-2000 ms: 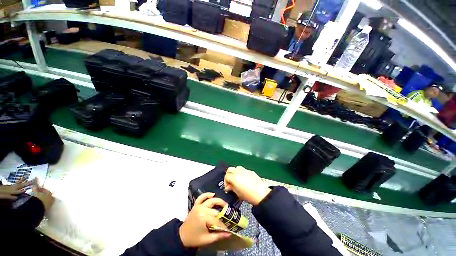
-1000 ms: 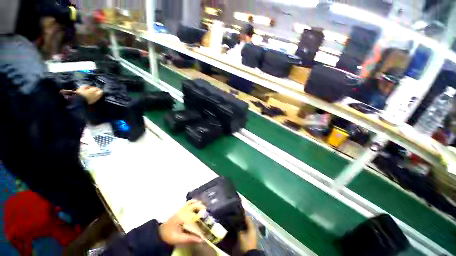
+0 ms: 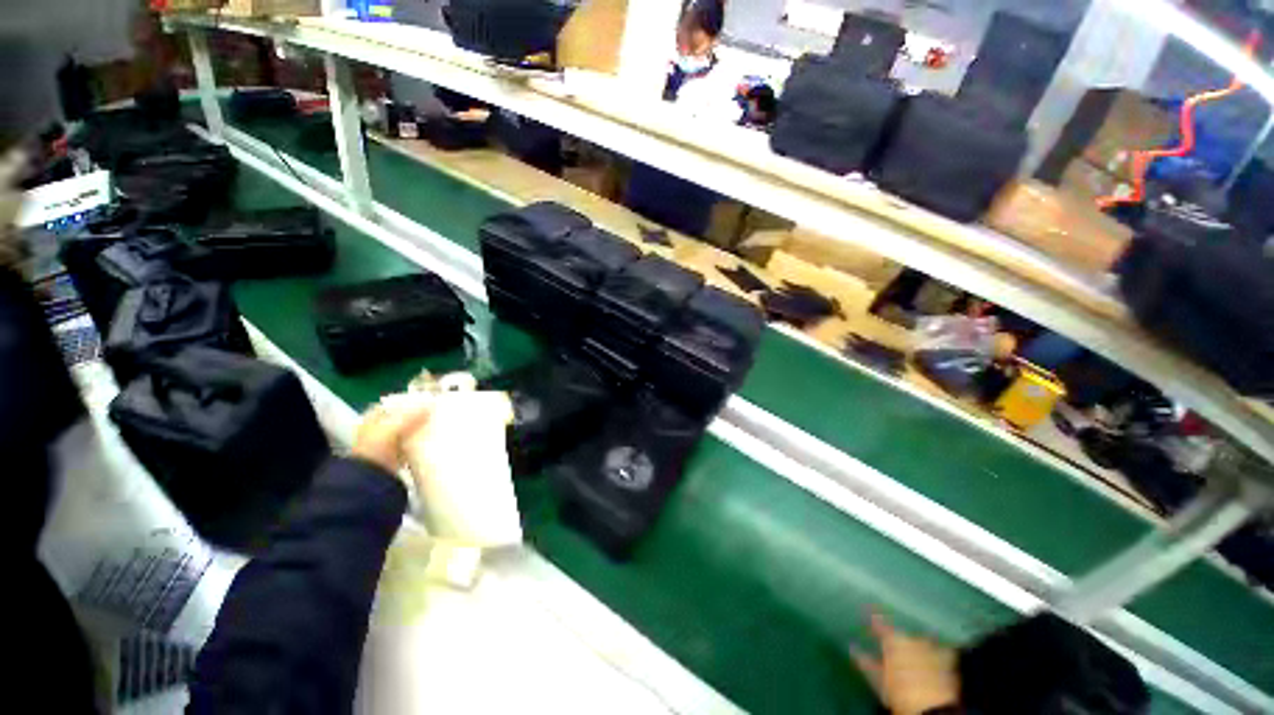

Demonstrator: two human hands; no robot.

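My left hand (image 3: 398, 436) holds the cream-yellow sticker backing sheets (image 3: 465, 472) up over the bench edge, beside the belt. The sheets' pale side faces me, and a small pale flap hangs at their lower end. My right hand (image 3: 915, 673) is low at the right over the green belt, blurred, with its fingers apart. A dark shape, a sleeve or a black unit, lies right beside it; I cannot tell which. Black speaker units stand on the belt behind the sheets, one with a round mark (image 3: 625, 472).
Several black units (image 3: 221, 426) stand on the bench at left, near a printed label sheet (image 3: 147, 580). A stacked row of black units (image 3: 615, 300) stands on the green belt (image 3: 782, 559). An overhead shelf (image 3: 782, 175) crosses above. A neighbour's dark sleeve is at far left.
The view has swung left. My left hand has moved away from the black unit with the sheets and lifted them. My right hand is off that unit and out over the belt.
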